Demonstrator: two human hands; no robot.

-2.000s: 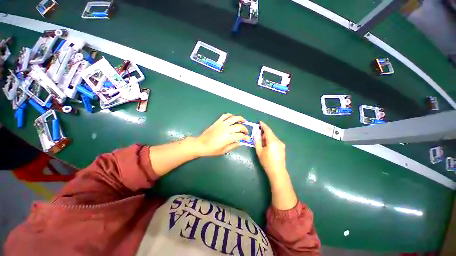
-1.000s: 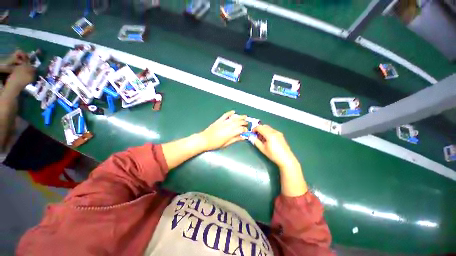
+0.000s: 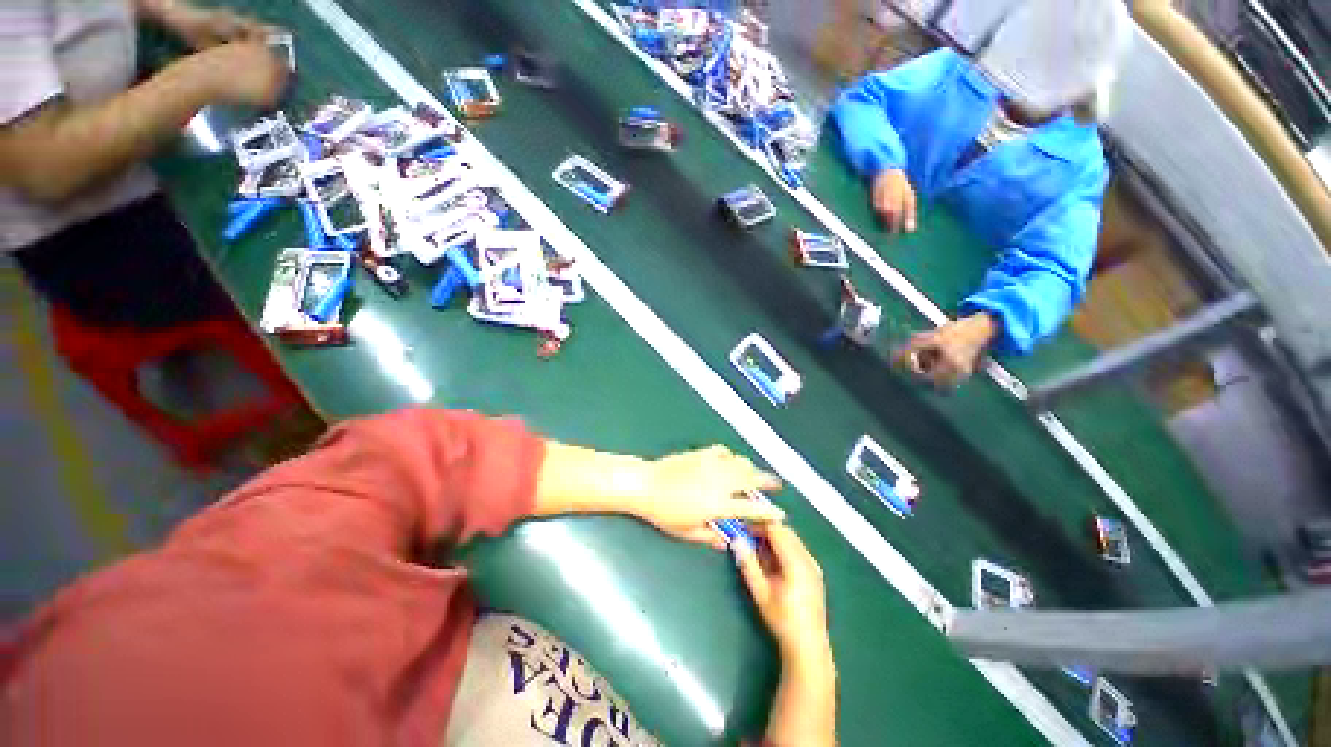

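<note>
My left hand [image 3: 705,489] and my right hand [image 3: 790,587] meet over the glossy green bench, near the pale rail. Between them they hold one part-built unit [image 3: 734,534]. Its blue battery shows between the fingers, with a little white beside it. The fingers cover most of the frame. My left hand lies over its upper left side, and my right fingers grip its right end. The view is slightly blurred, so small parts in the fingers cannot be told.
A pile of units [image 3: 413,190] lies on the bench at upper left. Spaced units [image 3: 885,477] lie on the belt past the rail [image 3: 701,382]. A grey post [image 3: 1139,631] crosses lower right. A person in blue [image 3: 981,183] works across; another person's arm [image 3: 139,117] is at left.
The view has turned and tilted, bringing the person in blue and the far pile into sight. My hands remain together on the unit.
</note>
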